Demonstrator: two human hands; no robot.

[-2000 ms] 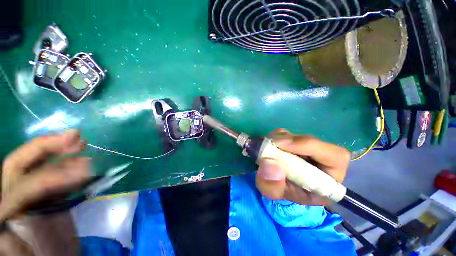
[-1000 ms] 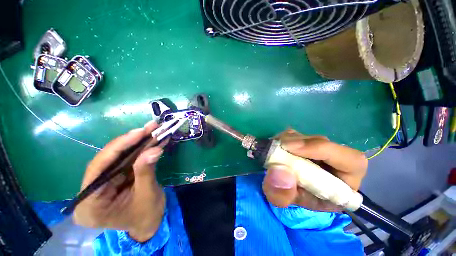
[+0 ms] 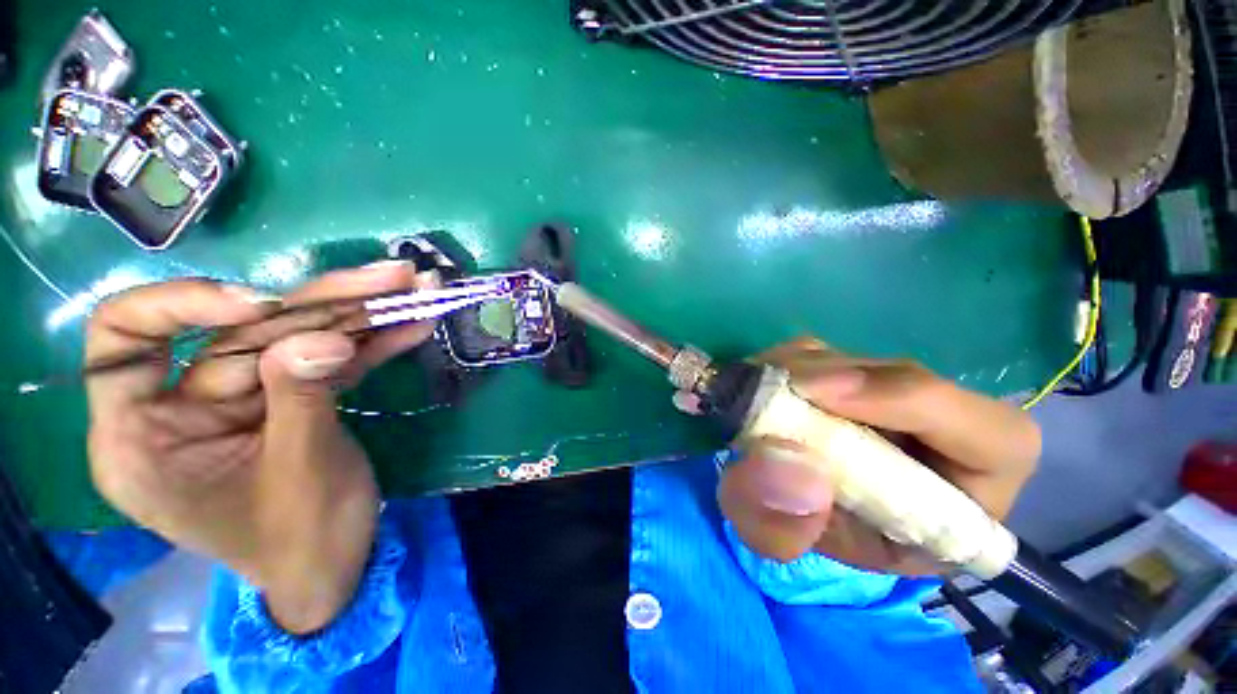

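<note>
A rounded-square housing (image 3: 499,325) with a silver rim and a green patch inside sits in a small black fixture (image 3: 550,251) in front of me. My left hand (image 3: 251,407) holds tweezers (image 3: 407,307) whose pale tips reach into the housing's upper part. My right hand (image 3: 875,461) holds a soldering iron (image 3: 868,488) with a cream handle; its tip is at the housing's upper right corner, close to the tweezer tips. Whether the two tips touch is too small to tell.
Two overlapping housings (image 3: 160,176) and a pale metal piece (image 3: 90,65) lie at upper left. Solder wire (image 3: 34,264) runs at left. A wire-guarded fan (image 3: 841,41) and brown tube (image 3: 1112,109) stand at the back. Small pink bits (image 3: 529,468) lie at the front edge.
My left hand came in from the lower left with the tweezers, which now lie flatter, tips in the housing. The iron tip has stayed at the housing corner. The view has shifted slightly.
</note>
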